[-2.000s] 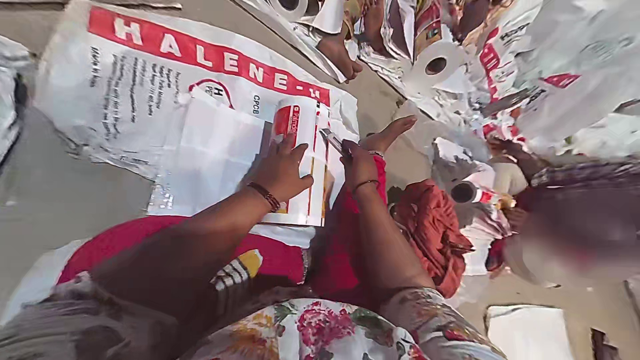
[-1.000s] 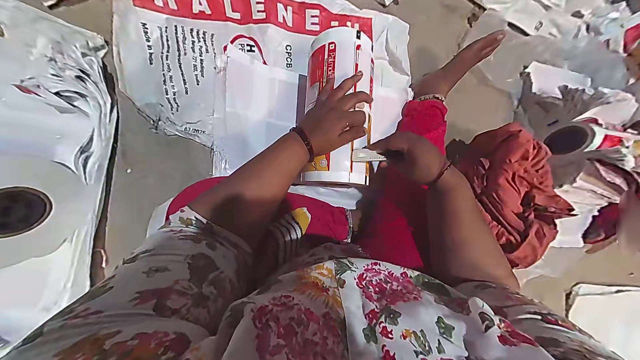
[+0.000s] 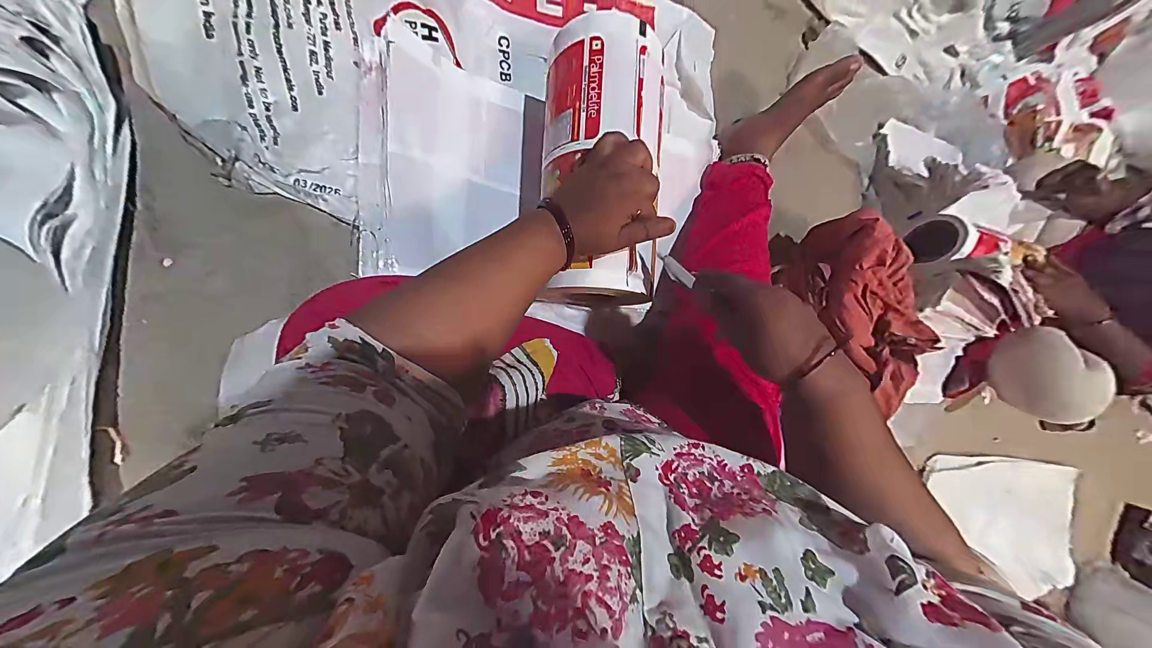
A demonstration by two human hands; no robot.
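Note:
A roll of printed plastic film point(image 3: 598, 99), white with red and yellow print, lies on a flattened white sack point(image 3: 441, 171) in front of me. My left hand point(image 3: 612, 193) rests on the roll with its fingers curled at the printed surface; whether it grips a film edge cannot be told. My right hand point(image 3: 756, 319), just right of the roll's near end, is closed around a small tool with a pale, narrow tip point(image 3: 677, 271), perhaps a blade. The tip points at the roll's near right side. The tool's handle is hidden in my fist.
My bare foot point(image 3: 792, 108) lies beyond the roll's right side. A rust-red cloth point(image 3: 859, 297) is heaped right of my leg. Another film roll point(image 3: 940, 238) lies by a nearby person's hand point(image 3: 1066, 283). White film point(image 3: 45, 225) covers the far left, and a white sheet point(image 3: 1003, 517) lies lower right.
My left hand's fingers, spread on the roll a second ago, are now curled. My right hand has drawn back slightly from the roll with the tool. The view has moved closer since two seconds ago.

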